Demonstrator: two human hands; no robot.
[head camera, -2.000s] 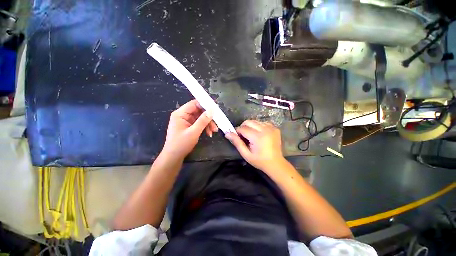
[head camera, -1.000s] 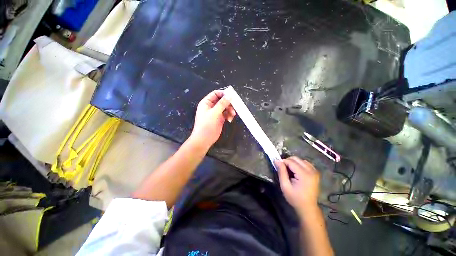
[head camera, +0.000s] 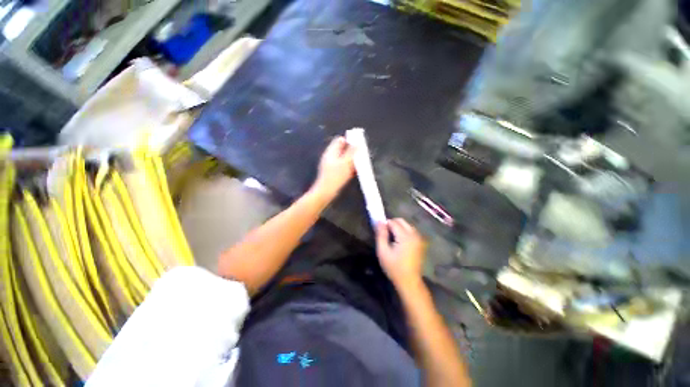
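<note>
A narrow white strip (head camera: 366, 175) is held between my two hands over the near part of the black-covered table (head camera: 333, 83). My left hand (head camera: 336, 168) pinches its upper end. My right hand (head camera: 400, 246) pinches its lower end near the table's front edge. The strip is stretched fairly straight and slants down to the right. Small pink-edged thread snips (head camera: 432, 207) lie on the table to the right of the strip, not held. The picture is blurred, so stitches or thread on the strip cannot be seen.
The blurred pale sewing machine (head camera: 560, 181) stands at the right. Pale panels with yellow edging (head camera: 91, 249) are stacked at the left, with pale material (head camera: 128, 113) behind them. More yellow-edged pieces (head camera: 461, 13) lie beyond the table's far side. A blue item (head camera: 185, 39) is at the upper left.
The view has swung left, bringing more yellow-edged panels into sight. My left hand has moved from the strip's middle to its upper end. My right hand still holds the lower end.
</note>
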